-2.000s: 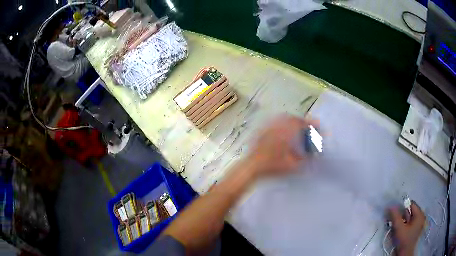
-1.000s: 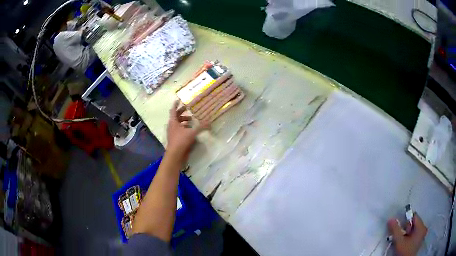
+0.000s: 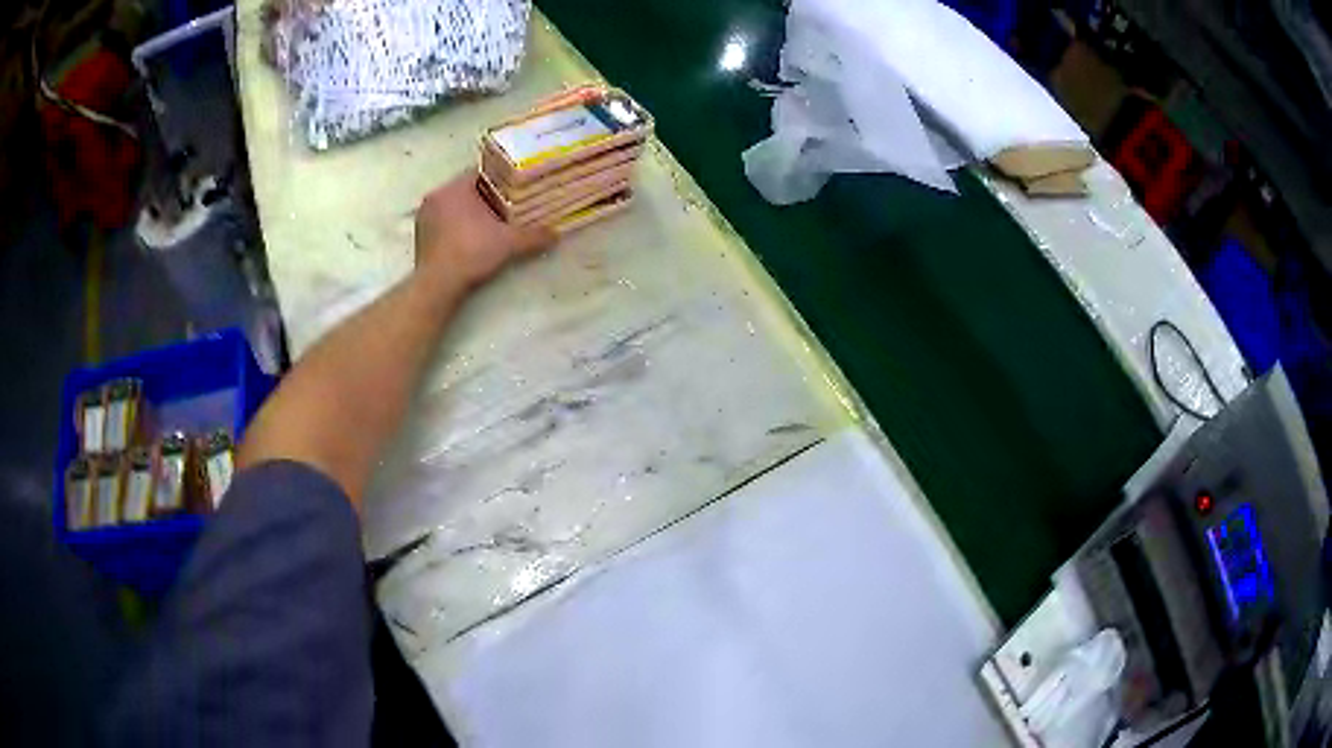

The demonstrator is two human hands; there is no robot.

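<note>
A stack of several open power bank units (image 3: pixel 563 154) stands on the worn bench (image 3: pixel 482 409). The top unit shows a silver-white battery with a yellow edge and a dark board at its right end. My left hand (image 3: pixel 471 237) is at the near left side of the stack, fingers against its lower left corner. The fingertips are partly hidden behind the stack, so a firm grip cannot be made out. My right hand is out of the picture.
A blue bin (image 3: pixel 161 541) with several units stands low at the left. A plastic-wrapped heap (image 3: pixel 402 66) lies beyond the stack. The white mat (image 3: pixel 730 614) is in front. A green conveyor (image 3: pixel 906 336) runs on the right, beside a tester with a lit blue screen (image 3: pixel 1242 563).
The view has swung to the right. My left hand has stayed by the stack, now closer against its side. My right hand with the white plug has left the picture.
</note>
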